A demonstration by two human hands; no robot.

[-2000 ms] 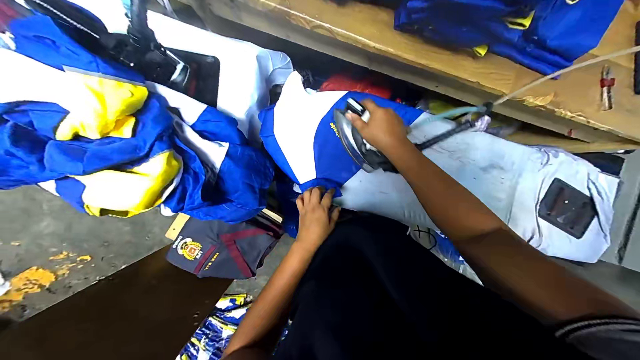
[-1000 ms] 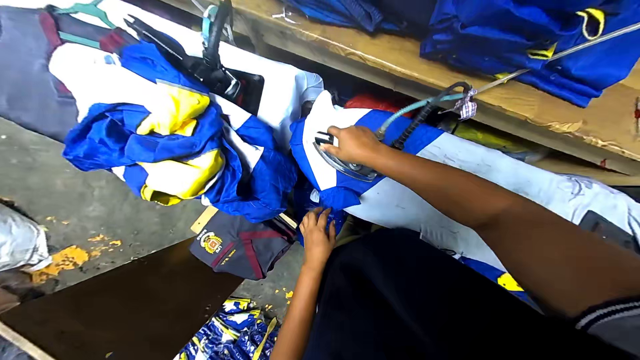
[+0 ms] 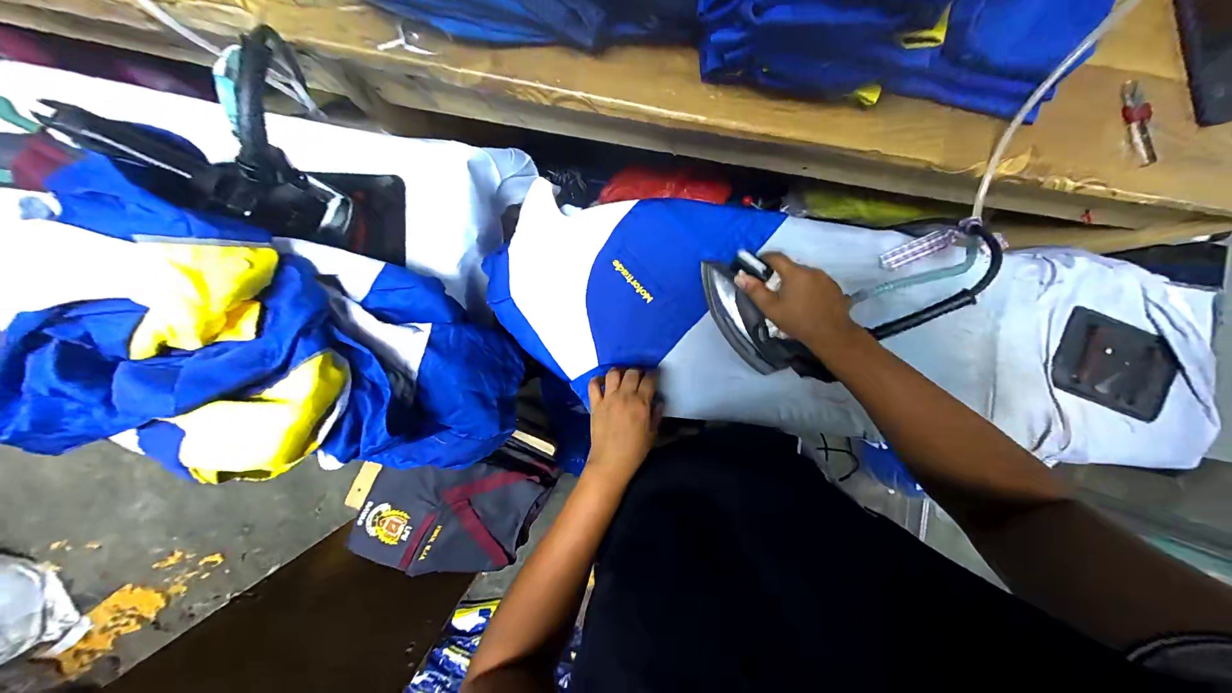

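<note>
My right hand is closed around the handle of a clothes iron, which is tilted at the right edge of a blue and white garment. The garment lies spread over a padded ironing board with a pale cover and bears small yellow writing. My left hand rests on the garment's near edge, fingers bent over the fabric; whether it pinches the cloth is hard to tell. A cord and hose run from the iron to the right. Part of the garment hangs down beyond the board's near edge.
At left, a heap of blue, white and yellow garments lies by a second iron. A dark grey garment hangs below. Behind runs a wooden shelf with folded blue clothes. A black iron rest sits on the board's right end.
The iron in my right hand has moved right, off the blue part to its right edge, and more of the garment's front shows. My left hand stays at the near edge.
</note>
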